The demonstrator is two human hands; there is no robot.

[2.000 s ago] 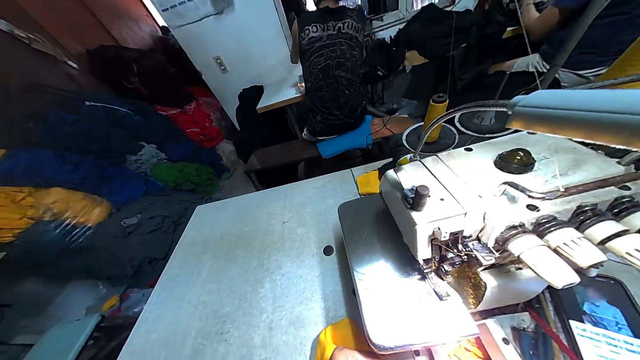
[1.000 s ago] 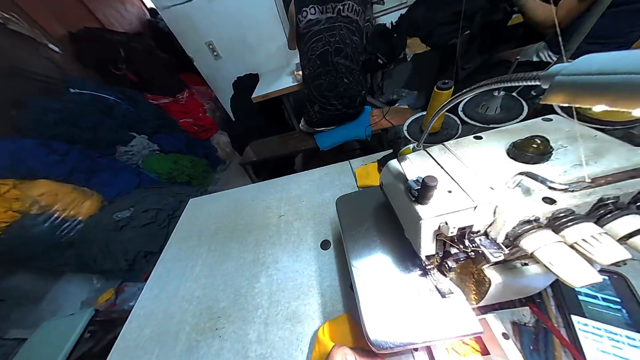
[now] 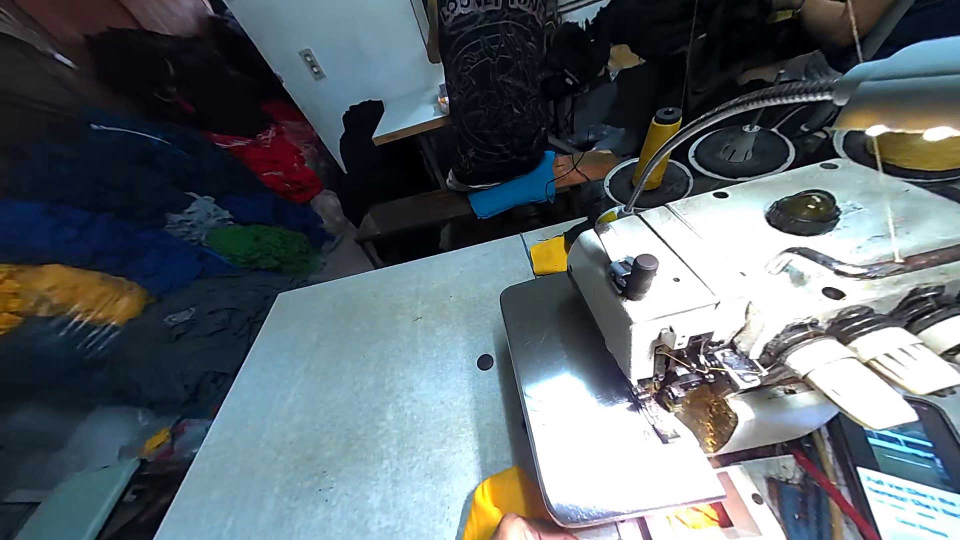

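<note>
At the bottom edge, part of one hand, seemingly my left hand [image 3: 529, 527], touches a yellow cloth [image 3: 499, 501] beside the near corner of the machine's metal plate. Its fingers are mostly cut off by the frame, so its grip cannot be told. My right hand is out of view. The white overlock sewing machine [image 3: 649, 266] stands on the right, its polished metal cloth plate [image 3: 555, 367] reaching left over the pale table [image 3: 360, 375]. Yellowish thread runs near the needle area. A gooseneck lamp [image 3: 900, 90] lights the machine from the upper right.
Another yellow cloth piece [image 3: 549, 256] lies behind the plate. Beyond stand a yellow thread cone [image 3: 660, 150] and a wooden bench [image 3: 412, 216], where a person in black sits. Piled fabrics [image 3: 262, 247] fill the left. A phone [image 3: 900, 465] lies at the lower right, beside the machine.
The view has shifted, and the lamp head appears higher and further right. The visible hand stays by the yellow cloth at the bottom edge.
</note>
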